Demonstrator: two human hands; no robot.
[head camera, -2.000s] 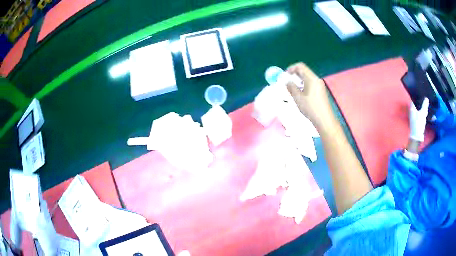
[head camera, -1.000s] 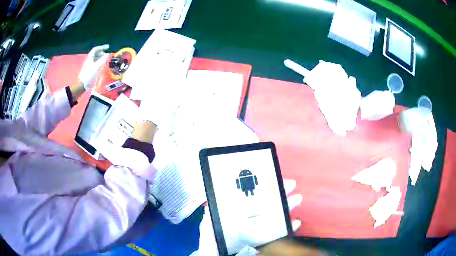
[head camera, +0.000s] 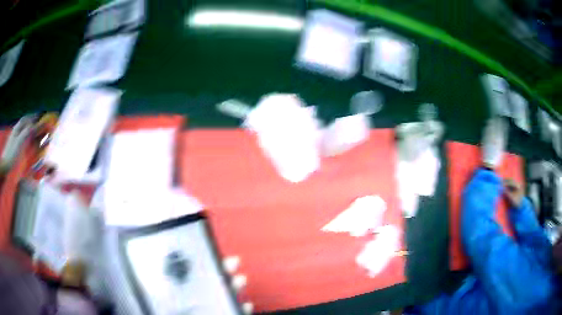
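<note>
The frame is blurred. A black-framed tablet (head camera: 180, 266) with a white screen and a dark logo lies tilted at the bottom, its lower end cut off by the picture's edge. The white-gloved fingertips of my left hand (head camera: 238, 283) show along its right edge; the rest of that hand is hidden under the tablet or out of the picture. My right hand is not in view.
White cloth heaps (head camera: 286, 138) and smaller cloths (head camera: 363, 216) lie on the red mat (head camera: 277, 246). White boxes (head camera: 329, 44) stand on the green bench behind. White sheets (head camera: 138, 166) lie left. Workers' arms show at left and at right, in a blue sleeve (head camera: 487, 215).
The view has swung right since one second ago, so the tablet shows further left and lower. My bare right hand, earlier at the bottle and then blurred at the tablet's lower edge, has left the picture.
</note>
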